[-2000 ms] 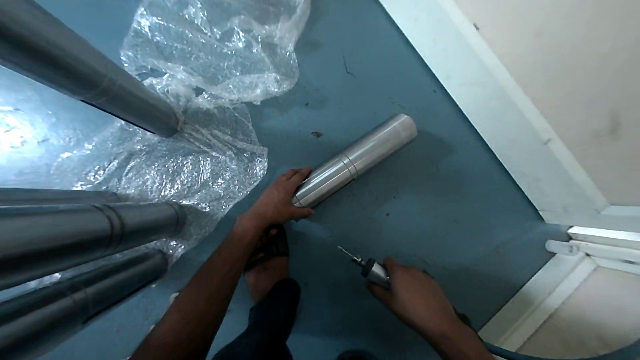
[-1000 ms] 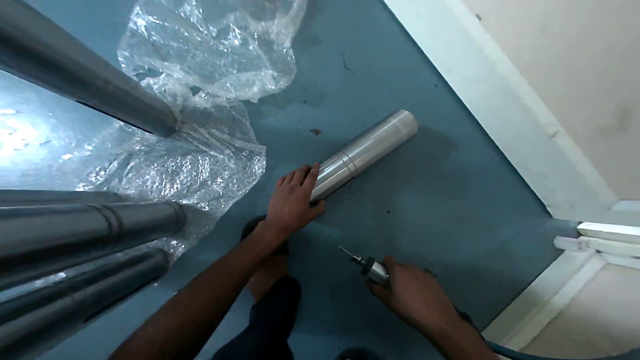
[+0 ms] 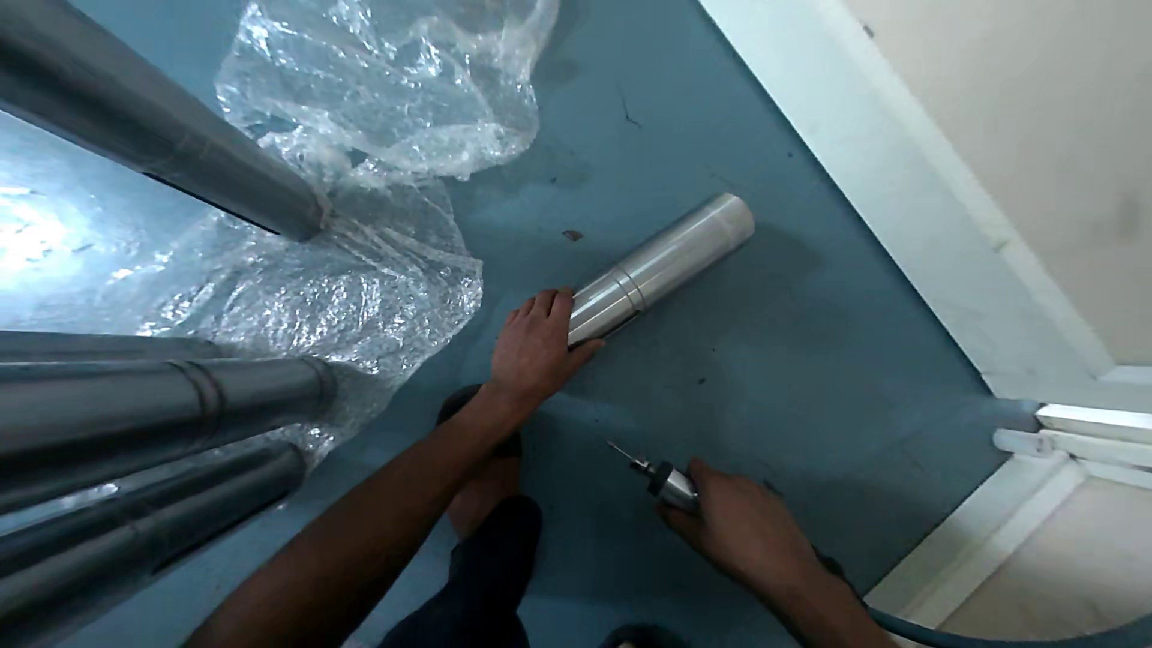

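Observation:
A shiny metal tube (image 3: 684,247) lies at a slant on the blue floor, with a ring-shaped groove around it. My left hand (image 3: 537,346) grips its near end, fingers over the top and thumb along the lower side, hiding that end. Lower right, my right hand (image 3: 742,517) is closed around a die grinder (image 3: 673,487), a metal-bodied rotary tool with a thin bit pointing up and left. The bit is apart from the tube. A dark hose (image 3: 981,637) runs along the floor's lower right, behind my right wrist.
Several larger metal tubes (image 3: 153,405) reach in from the left, their ends over crumpled clear plastic wrap (image 3: 387,99) on the floor. White trim (image 3: 864,162) borders a wall on the right, with a white frame corner (image 3: 1080,432) lower right. My feet are below the tube.
Since two seconds ago, my left hand has shifted its hold on the near end of the tube, its fingers now lying over the top. The right hand and its tool have barely moved.

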